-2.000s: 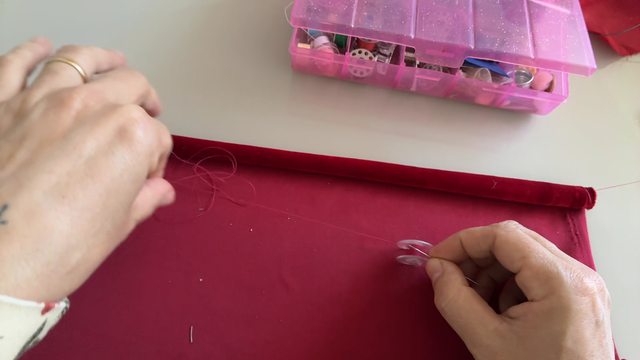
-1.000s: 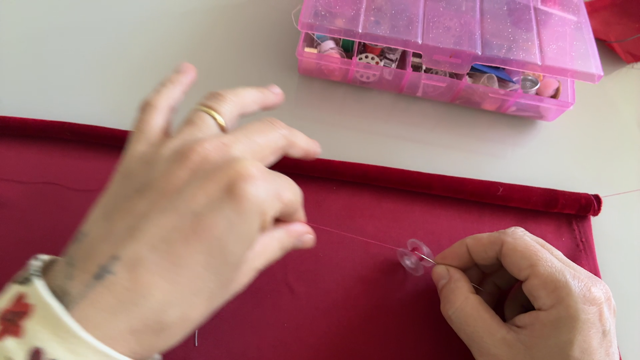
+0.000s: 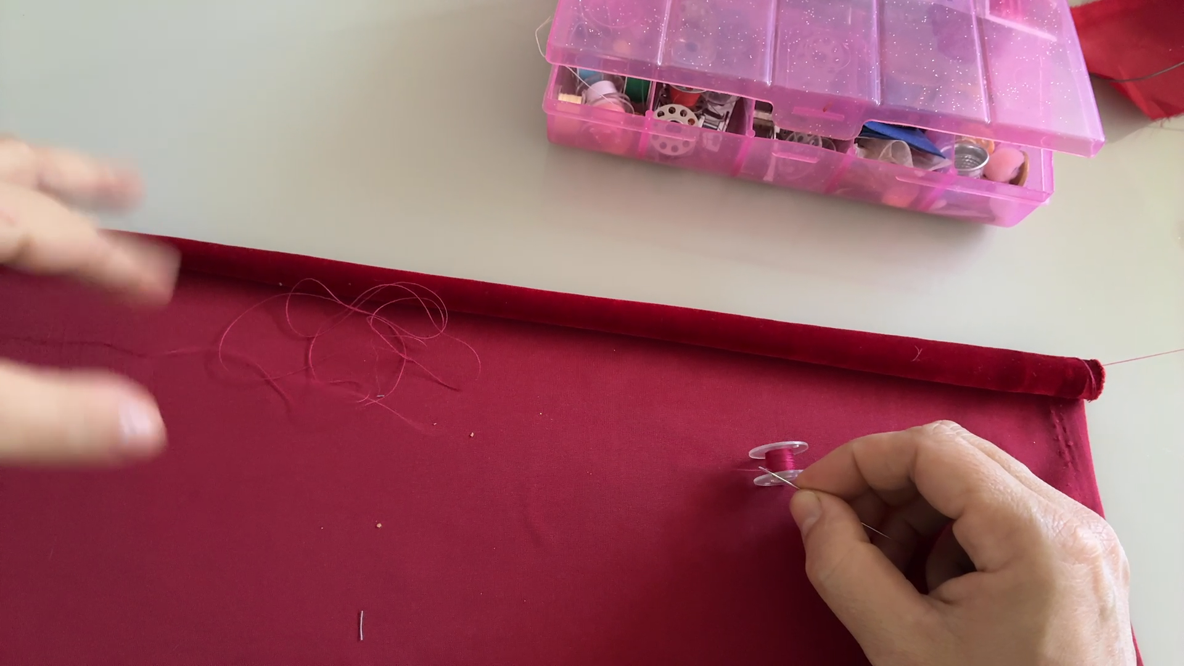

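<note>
Between thumb and index finger my right hand (image 3: pixel 971 546) pinches a thin sewing needle (image 3: pixel 782 478). Its end reaches across a clear plastic bobbin (image 3: pixel 779 462) wound with dark red thread, just left of the fingertips. At the left edge is my left hand (image 3: pixel 74 305), blurred, fingers spread, with nothing visible between them; part of it is out of view. Loose red thread (image 3: pixel 370 333) lies in loops on the dark red fabric (image 3: pixel 555 527). The fabric's far edge is a rolled velvet band (image 3: pixel 647 319). A short metal pin (image 3: pixel 361 625) is at the bottom left.
A pink glittery plastic box (image 3: pixel 795 180) with its lid partly raised stands beyond the fabric, holding bobbins, thread and a metal thimble (image 3: pixel 969 158). A piece of red cloth (image 3: pixel 1133 55) lies at the top right. A thread runs off the band's right end.
My left hand has moved left from over the fabric's middle, uncovering the thread loops. The bobbin, tilted a second ago, now stands with its discs one above the other. My right hand keeps the needle.
</note>
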